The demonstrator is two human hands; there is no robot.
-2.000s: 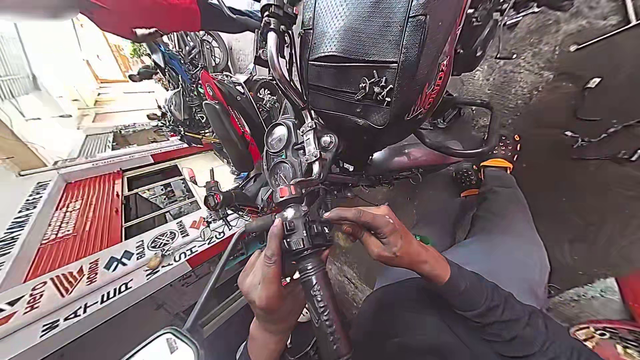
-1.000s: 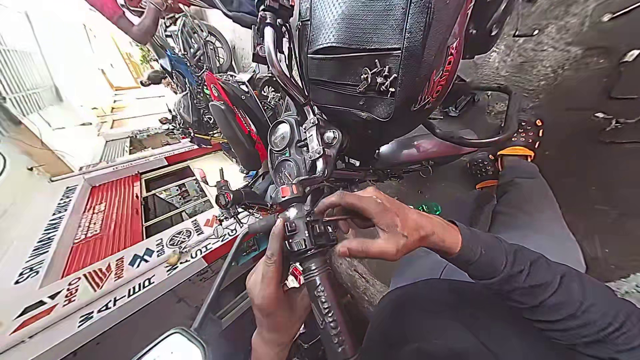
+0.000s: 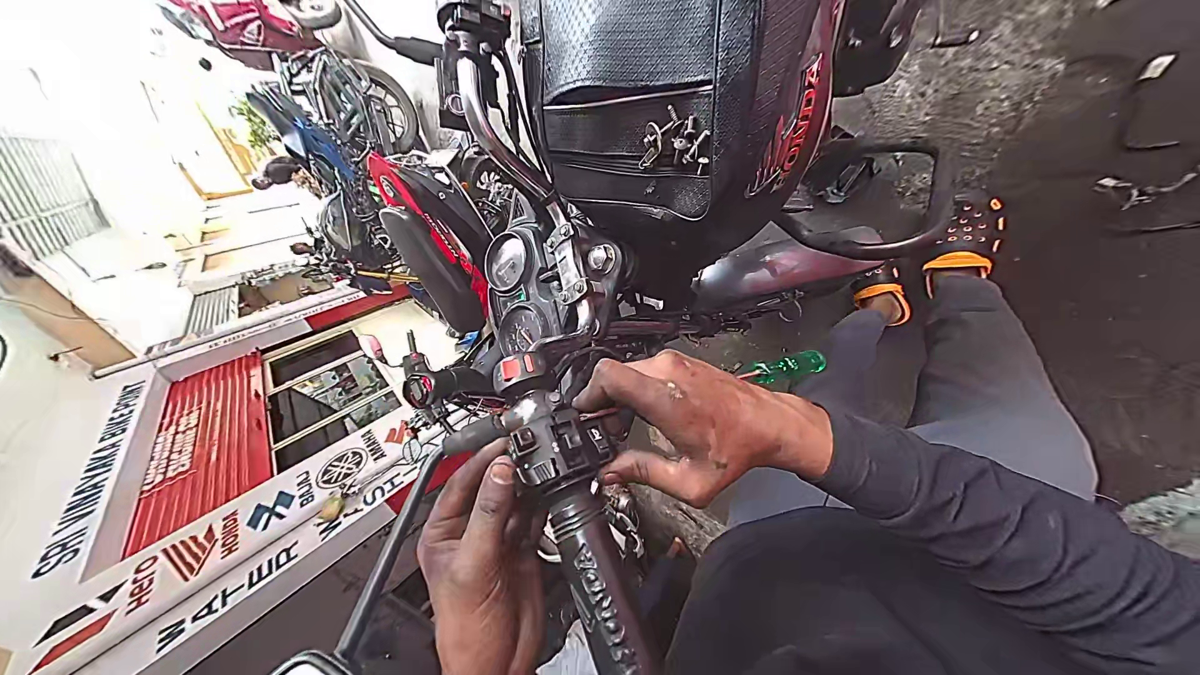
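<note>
A black handlebar switch housing (image 3: 561, 448) sits between the mirror mount and the black rubber grip (image 3: 600, 581) of a motorcycle. My left hand (image 3: 487, 553) has its thumb and fingertips against the lower left side of the housing. On the other side, my right hand (image 3: 703, 422) is curled, with its fingers and thumb touching the housing's right edge and the cables there. A screwdriver with a clear green handle (image 3: 787, 367) shows beyond my right hand; what its shaft rests on is hidden. The round instrument gauges (image 3: 507, 262) lie farther up the handlebar.
Several bolts (image 3: 675, 141) lie on the black tank cover (image 3: 637, 56). A mirror stem (image 3: 384, 562) sticks out at lower left. Other parked motorcycles (image 3: 319, 141) stand at upper left. A black crash guard (image 3: 900, 244) curves near my feet, and metal parts (image 3: 1139, 192) lie on the ground.
My right hand has changed its finger pose at the switch housing, from pointed fingers to a more curled shape. My left hand stays beside the housing. The green handle now shows more fully.
</note>
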